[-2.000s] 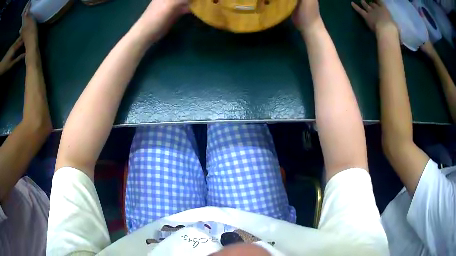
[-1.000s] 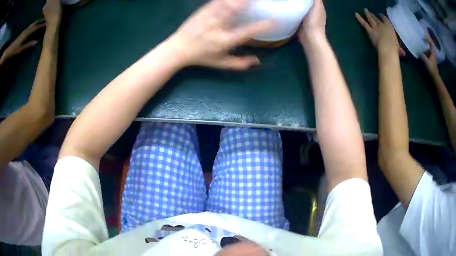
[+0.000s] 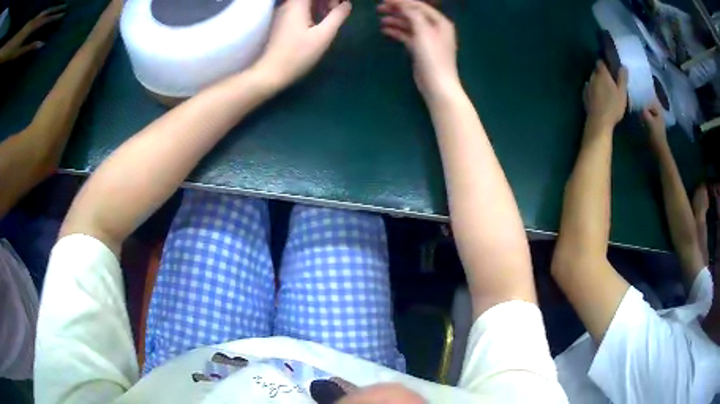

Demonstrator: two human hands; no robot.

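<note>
An assembled unit stands at the upper left of the bench. Its white housing [image 3: 193,59] has a dark top disc [image 3: 189,9] in the centre, cut by the top edge, and a brown base rim [image 3: 168,99] shows below. My left hand [image 3: 304,35] is right of the unit, thumb and fingers apart, with a small dark patch between them that I cannot make out. My right hand [image 3: 424,35] is near the top edge, right of my left hand, fingers loosely bent and spread, with nothing clearly seen in it.
The dark green bench top [image 3: 316,142] has a pale front edge. At the right, a neighbour's hands [image 3: 606,96] hold a white housing [image 3: 634,71], with other white parts and clear wrap [image 3: 703,67] behind. Another person's forearm [image 3: 75,102] and hand are at the left.
The unit has left my hands and now stands to the left. Both hands are apart from it. The view has turned to the right. The neighbour's left hand now grips a white housing.
</note>
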